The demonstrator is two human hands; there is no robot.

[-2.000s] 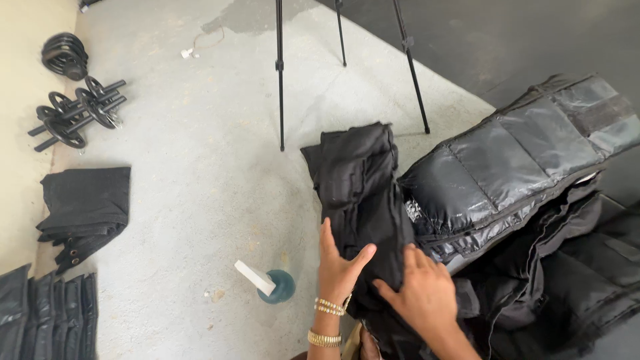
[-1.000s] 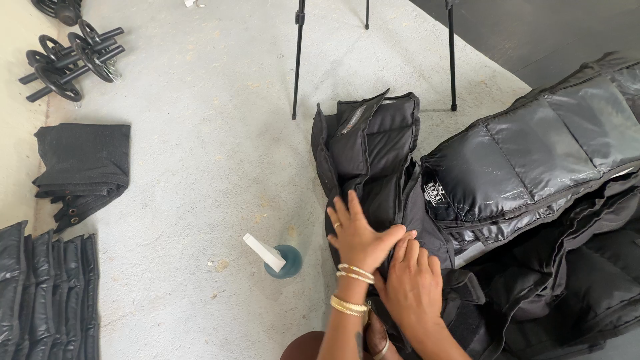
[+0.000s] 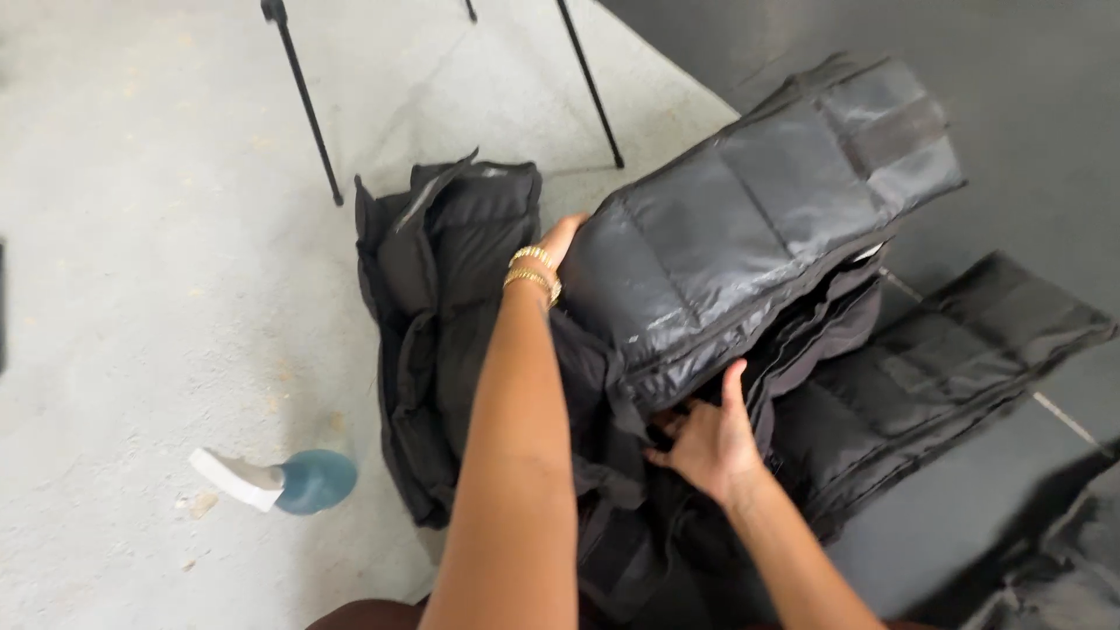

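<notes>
A long black quilted pad with a shiny cover [image 3: 717,236] lies slantwise at centre right. My left hand [image 3: 562,241] is at its near left end, the fingers partly hidden behind the edge. Under its lower side my right hand [image 3: 713,437] has the thumb raised and the fingertips hidden in dark fabric; whether it grips anything is unclear. To the left stands a folded matte black quilted pad [image 3: 481,236], untouched by either hand. Another black quilted pad [image 3: 927,367] stretches out to the right.
A spray bottle with blue liquid [image 3: 317,481] and a white head is on the pale concrete floor at the left. Thin black tripod legs [image 3: 306,109] stand at the top. Dark crumpled material [image 3: 1067,551] occupies the lower right corner, beside dark flooring [image 3: 927,534].
Both hands have left the folded matte pad and moved right to the shiny one. The shiny pad has shifted, showing more of the pad behind it. The view has moved too.
</notes>
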